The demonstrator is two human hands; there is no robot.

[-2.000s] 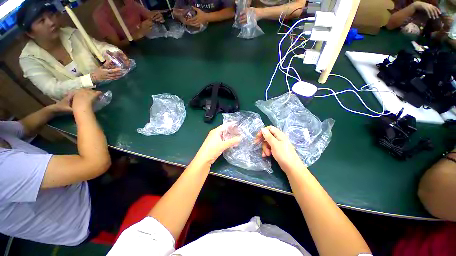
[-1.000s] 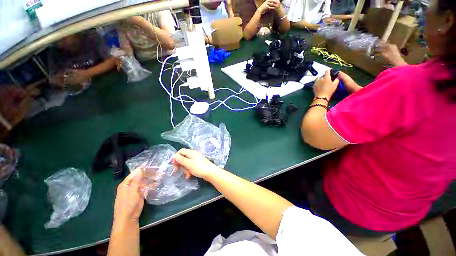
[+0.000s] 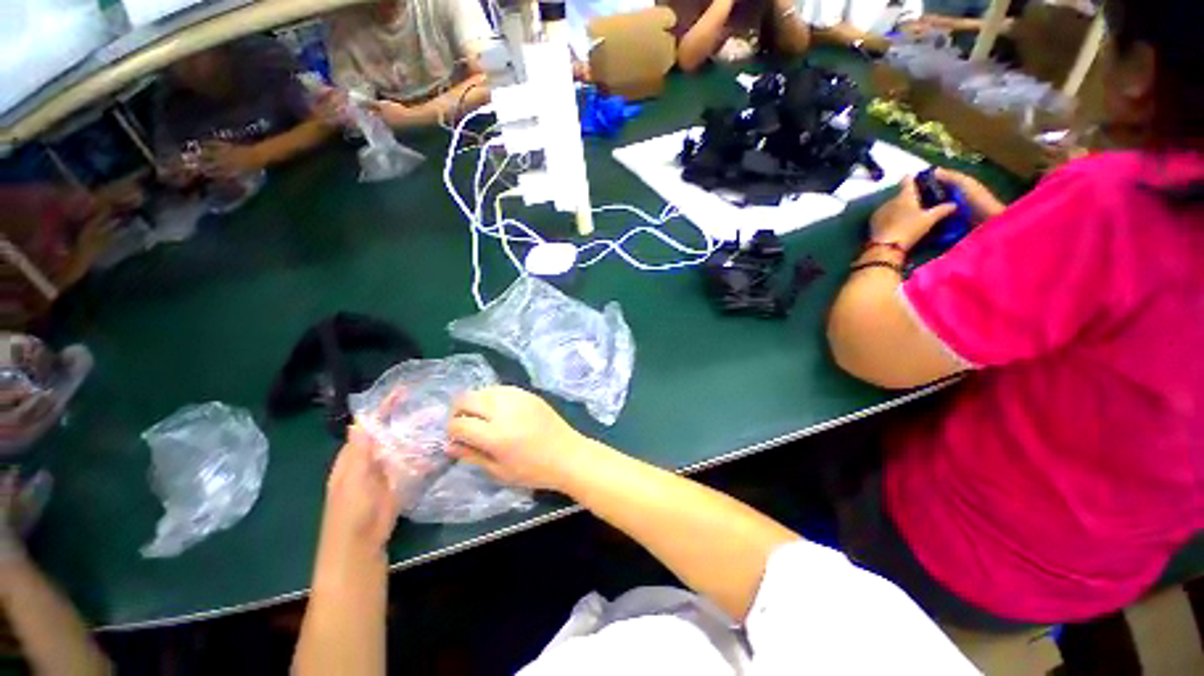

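A clear plastic bag (image 3: 442, 456) is between my two hands, low above the bench's front edge. My left hand (image 3: 370, 462) holds its left side, with the fingers partly behind the film. My right hand (image 3: 512, 436) grips the film near the bag's upper middle with bent fingers. A round outline shows faintly inside the bag. A second clear bag (image 3: 568, 346) with a round clear part lies behind my right hand. A third clear bag (image 3: 207, 473) lies to the left. A black strap piece (image 3: 333, 367) lies behind my left hand.
A white power strip (image 3: 544, 132) with white cables stands on the green bench (image 3: 713, 383). Black corded parts (image 3: 779, 132) lie on a white board (image 3: 660, 172). A person in pink (image 3: 1043, 383) sits at right holding something blue. Other people sit across and at left.
The view has swung to the right from two seconds ago and shifted slightly since the last frame. Both hands stay on the same bag; my right hand has moved further in over it.
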